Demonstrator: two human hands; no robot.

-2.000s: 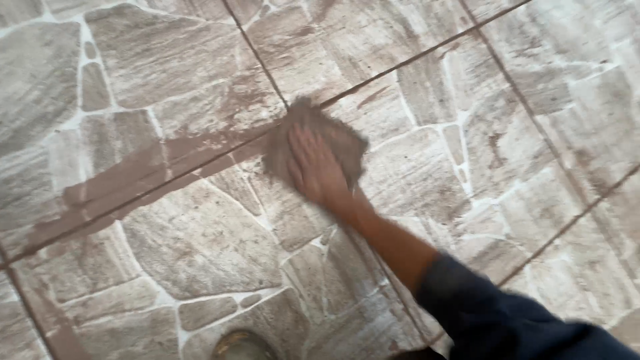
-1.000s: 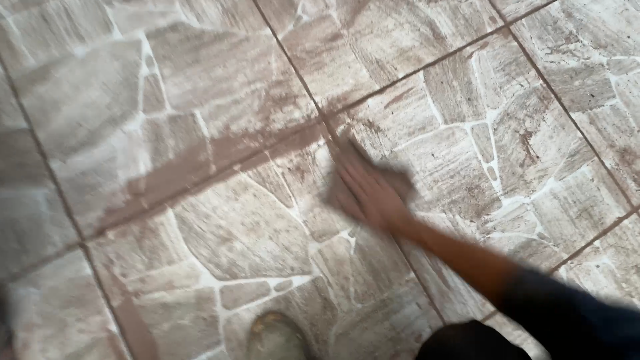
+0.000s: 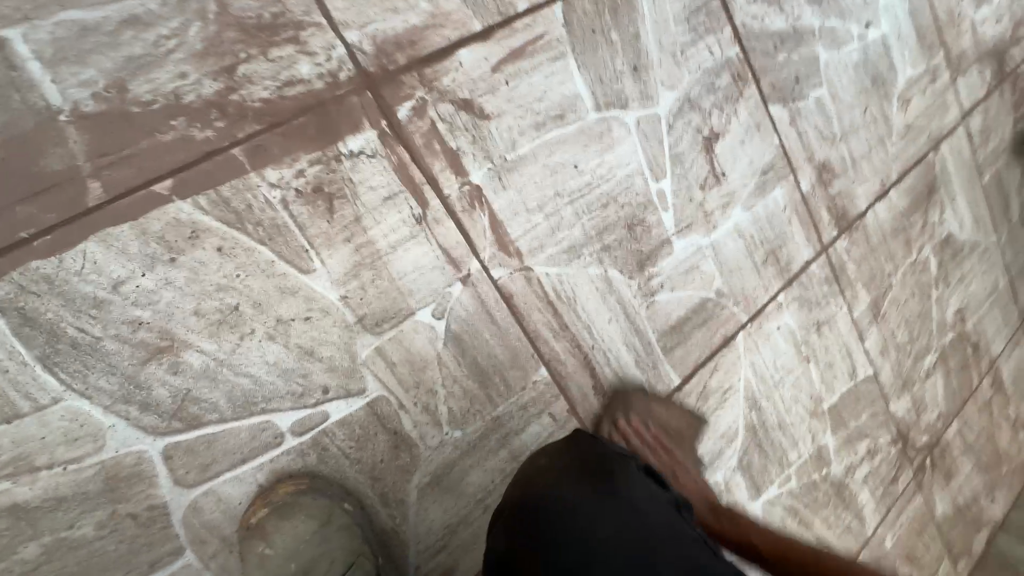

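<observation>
My right hand [image 3: 660, 448] presses a brownish cloth or sponge [image 3: 652, 412] against the tiled floor, just right of my dark-clad knee. Motion blurs both, so the pad's material cannot be told. The pad lies beside a dark joint line [image 3: 512, 308] that runs up and left between stone-patterned floor tiles [image 3: 200, 320]. A wide smear of reddish-brown grout or similar paste [image 3: 208, 152] covers the tile edges at the upper left, and thinner streaks follow the joint near the middle. My left hand is out of view.
The worn toe of a shoe [image 3: 308, 528] rests on the tiles at the bottom left. My knee in dark cloth [image 3: 592, 512] covers part of the floor at the bottom centre. More joint lines cross the floor at the right.
My right hand and the pad have moved down along the joint, from near the tile crossing to beside my knee. Reddish-brown streaks now show along that joint. The view has shifted.
</observation>
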